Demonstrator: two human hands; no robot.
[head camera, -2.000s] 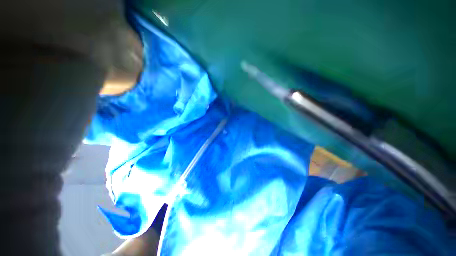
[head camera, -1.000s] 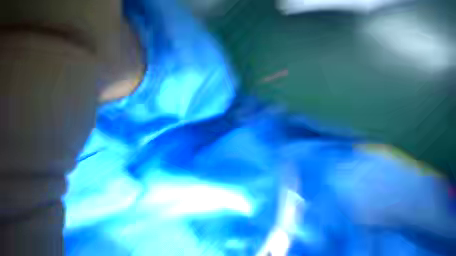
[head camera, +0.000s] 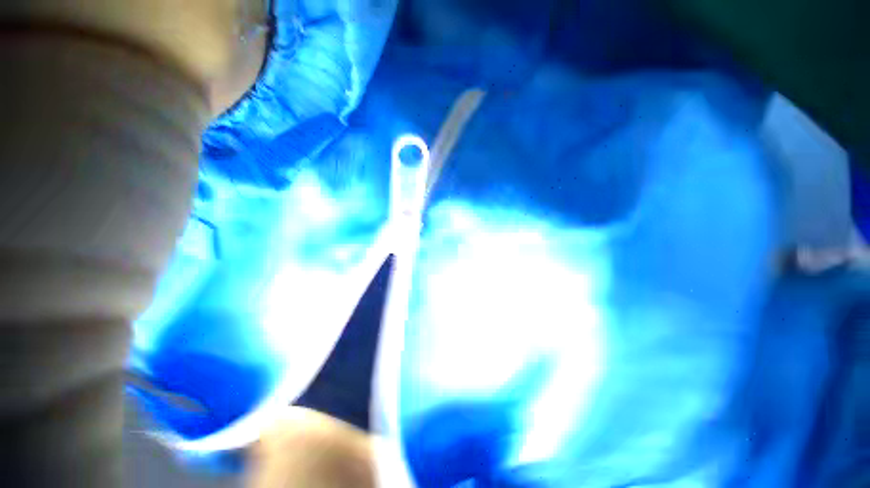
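Observation:
The blue smock (head camera: 591, 152) fills most of the view, overexposed in the middle. Its white front zip (head camera: 410, 191) runs down the centre with a ring-like pull at the top and parts into a dark gap below. Neither of my hands can be made out. A large blurred beige and grey shape (head camera: 86, 191) covers the left side close to the lens; I cannot tell what it is. A pale flat thing (head camera: 811, 167) shows at the right edge of the smock, too blurred to name.
A dark green surface (head camera: 801, 48) shows at the top right corner. More blue cloth (head camera: 820, 381) lies at the lower right. A rounded beige shape (head camera: 315, 453) shows at the bottom, below the dark gap.
The view has shifted so the smock fills more of it and the green surface has shrunk to the top right. The metal strip and the white blurs at the top are gone from view.

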